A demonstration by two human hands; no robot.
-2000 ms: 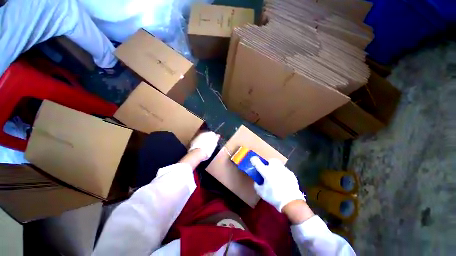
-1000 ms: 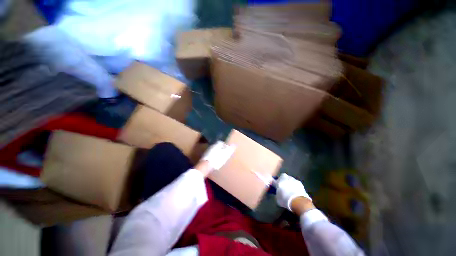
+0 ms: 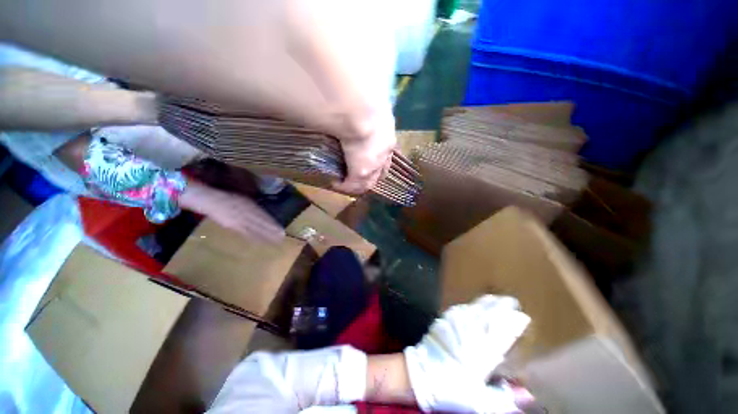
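Observation:
A brown carton is tilted up at the right, close to the camera and partly blurred. My left hand, in a white glove, is at the carton's lower left, with its fingers against the board. Its thumb side is blurred near the bottom edge. My right hand is not visible; the carton or the frame edge may hide it. The tape dispenser is not visible.
Another person's hand holds a bundle of flat cartons across the upper left. A second hand is over a carton. Another carton is at left. Stacked blanks stand before a blue bin.
The carton has moved up and right and is tilted up. My left hand has moved right with it. My right hand has gone from sight. Another person's arms and flat cartons have entered.

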